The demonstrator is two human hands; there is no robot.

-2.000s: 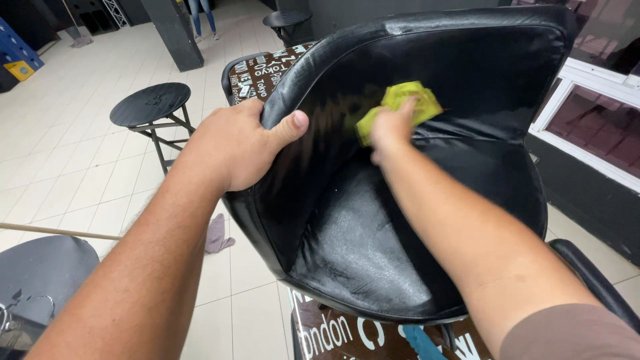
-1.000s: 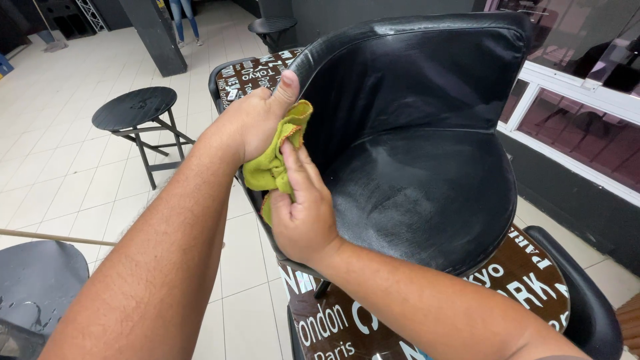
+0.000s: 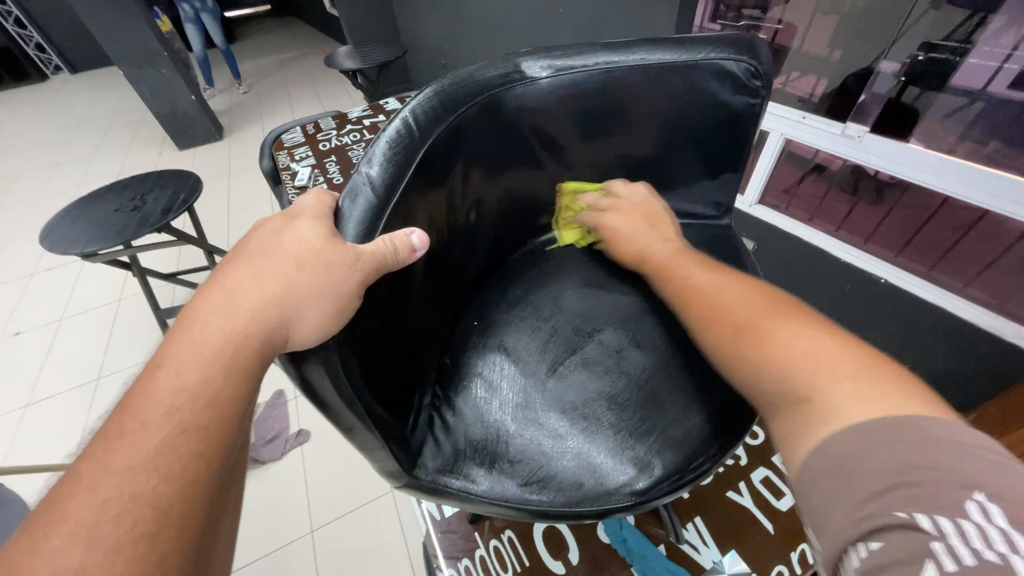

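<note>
A black leather-look bucket chair (image 3: 560,384) fills the middle of the view, standing on a brown table (image 3: 512,548) printed with white city names. My left hand (image 3: 320,268) grips the padded rim at the chair's left side, thumb over the inner face. Inside the chair, my right hand (image 3: 628,224) presses a yellow-green cloth (image 3: 574,214) against the lower backrest, near where it meets the seat. The seat surface shows streaky, shiny marks. A blue cloth (image 3: 640,550) lies on the table just below the chair's front edge.
A round black folding stool (image 3: 124,212) stands at left on the tiled floor, with another stool (image 3: 366,60) farther back. A mauve cloth (image 3: 274,428) lies on the floor. A person in jeans (image 3: 210,40) stands beyond a dark pillar (image 3: 148,68). A white-framed window (image 3: 888,144) is at right.
One second ago both hands were together with the cloth at the chair's left rim. My right hand has moved right with the cloth to the inner backrest; my left hand now holds the rim.
</note>
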